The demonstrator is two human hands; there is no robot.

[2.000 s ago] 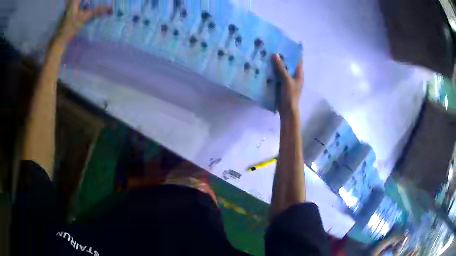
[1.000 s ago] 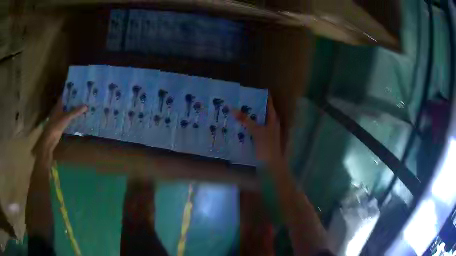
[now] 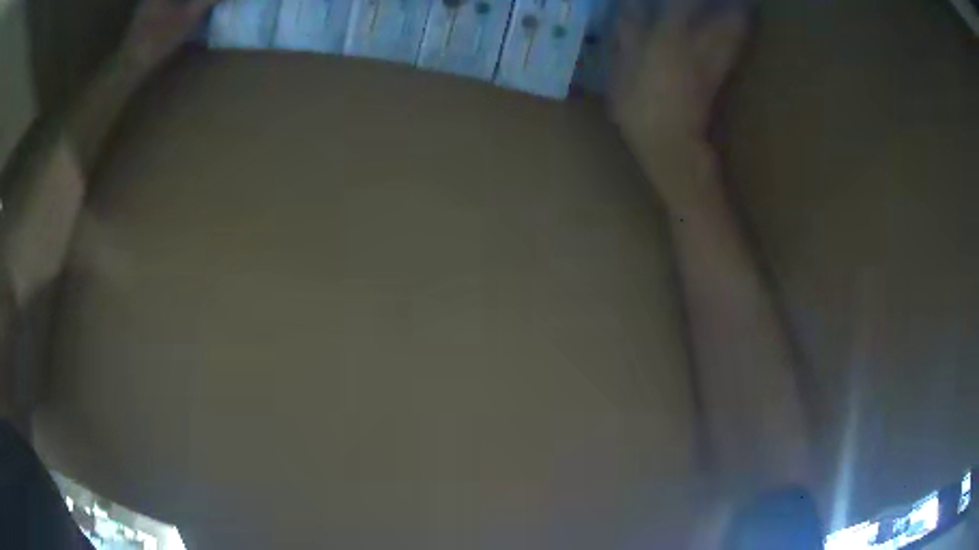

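A row of light blue retail boxes (image 3: 386, 30) with small dark product pictures lies at the top of the view, cut off by the upper edge. My left hand (image 3: 170, 19) is at the row's left end, blurred and partly cut off. My right hand (image 3: 678, 64) is at the row's right end, blurred, its fingers hard to make out. Both hands hold the row between them. A large plain brown carton wall or flap (image 3: 376, 301) fills the middle, below the row and between my forearms.
More brown carton board (image 3: 880, 193) stands to the right of my right forearm. Bright, blurred spots show at the bottom left and bottom right corners. Dark sleeve parts show at the lower edge.
The row went from above the white table to over the open carton, and now sits at the view's top edge. Brown board now fills the view where green floor showed. Both hands stayed at the row's ends.
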